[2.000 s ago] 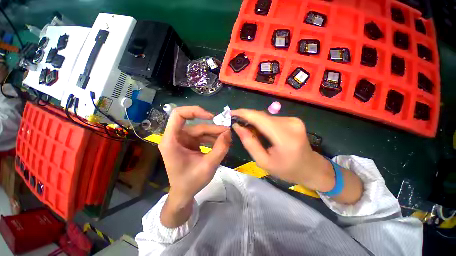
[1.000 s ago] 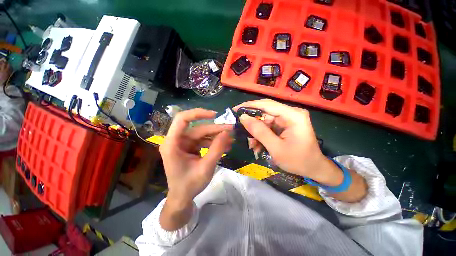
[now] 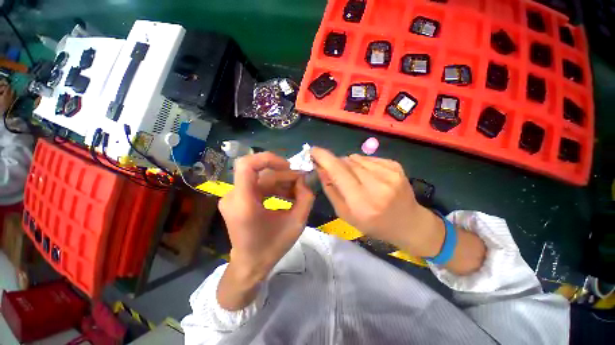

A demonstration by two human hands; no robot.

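Observation:
My left hand (image 3: 265,219) is raised over the bench's near edge, thumb and fingers bent towards each other, at a small crumpled white wipe (image 3: 301,159). My right hand (image 3: 377,195), with a blue wrist band (image 3: 446,241), touches the wipe's right side with its fingertips. The wipe lies between the two hands; which hand bears it is hard to tell. The right palm and anything in it are hidden. A red foam tray (image 3: 472,94) at the back right holds black watch cases, some showing silver rectangles (image 3: 418,64).
A pink finger cot (image 3: 369,145) lies beyond my right hand. A black box (image 3: 202,71), a bag of small parts (image 3: 273,102) and a white bench unit (image 3: 135,87) stand at the back left. More red trays (image 3: 67,209) are stacked lower left. A small bottle (image 3: 235,148) is beyond my left hand.
The black watch case seen in my right fingertips a second ago is no longer visible. My right hand has turned and closed in on the wipe. The pink finger cot shows again.

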